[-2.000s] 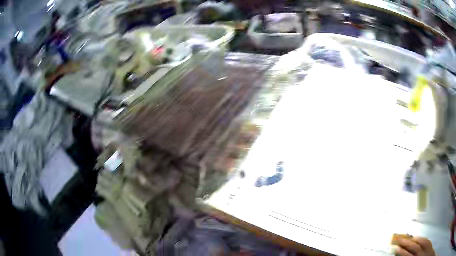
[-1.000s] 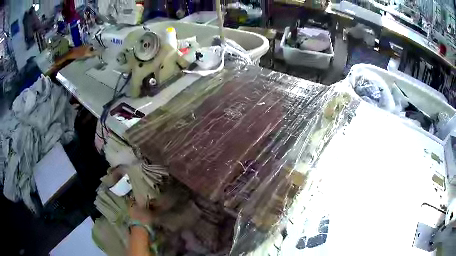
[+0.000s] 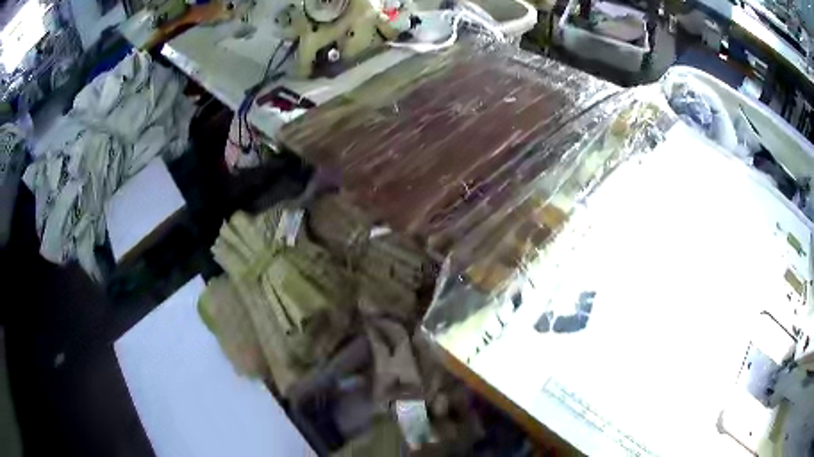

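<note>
Neither of my hands can be made out. Khaki-green tied bundles of cut pieces (image 3: 290, 281) lie in a heap left of the white sewing table (image 3: 660, 286), below its edge. A darker brownish bundle (image 3: 388, 263) lies beside them. A small white ticket (image 3: 292, 227) is on the khaki bundle, and another white ticket (image 3: 412, 421) lies on the lower fabric. The left side of the heap is blurred.
A plastic-covered brown side table (image 3: 437, 134) adjoins the white table. White boards (image 3: 201, 375) (image 3: 143, 210) lie at the left. Pale cloth (image 3: 107, 134) hangs in a pile behind them. Part of a sewing machine (image 3: 344, 36) stands at the back. Bins stand at the back and right.
The hand with a bracelet on the bundles one second ago is no longer visible. The view has shifted down and left, showing more of the bundles and the near white board.
</note>
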